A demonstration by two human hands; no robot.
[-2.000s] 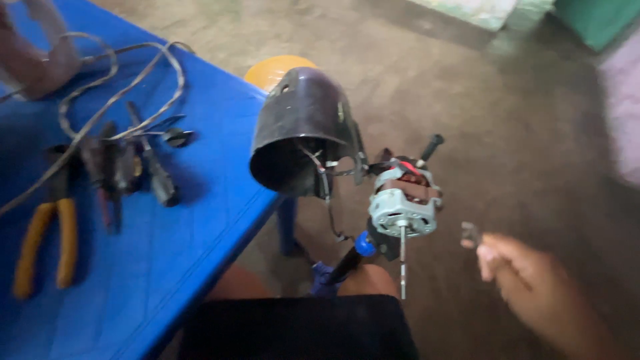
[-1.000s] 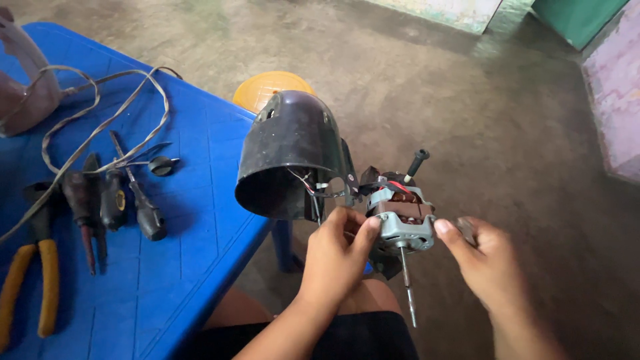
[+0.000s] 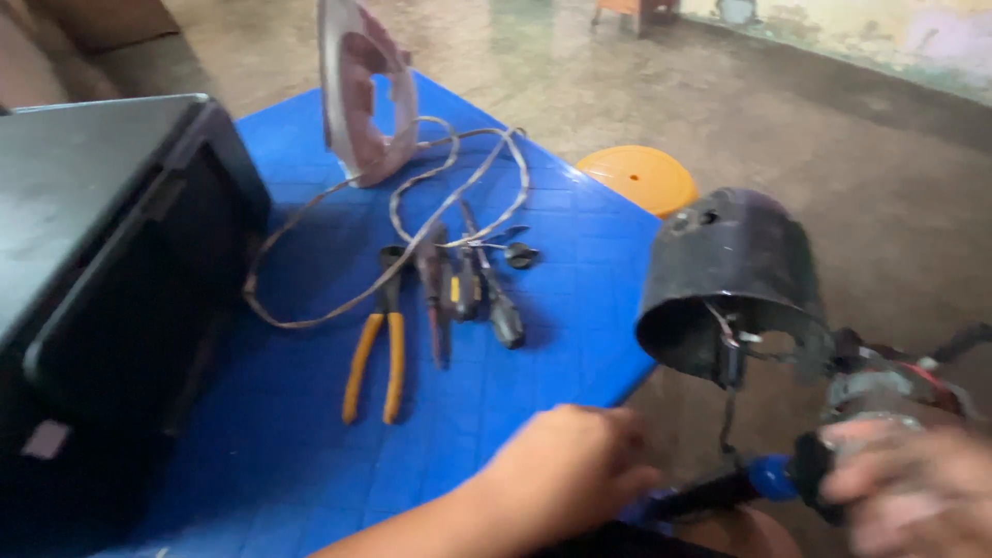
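At the right edge, my right hand point(image 3: 907, 480) is blurred and lies over the front of an electric fan motor point(image 3: 876, 384); whether it grips the motor cannot be told. My left hand point(image 3: 577, 457) is over the near edge of the blue table, its fingers partly hidden and blurred, with no object visible in it. A black plastic motor housing point(image 3: 732, 271) hangs beside the motor, with wires point(image 3: 728, 333) coming out of its open end. Below them is a black fan post with a blue collar point(image 3: 767, 477).
On the blue plastic table point(image 3: 589, 310) lie orange-handled pliers point(image 3: 372, 364), several screwdrivers point(image 3: 496, 302), a black knob point(image 3: 520, 255) and a looped cord point(image 3: 395, 263). A clothes iron point(image 3: 372, 101) stands behind them. A large black box-like case point(image 3: 116, 256) is at left, an orange stool point(image 3: 639, 178) beyond the table.
The view has swung left. My left hand has left the motor, where it was a second ago, and is now over the table edge.
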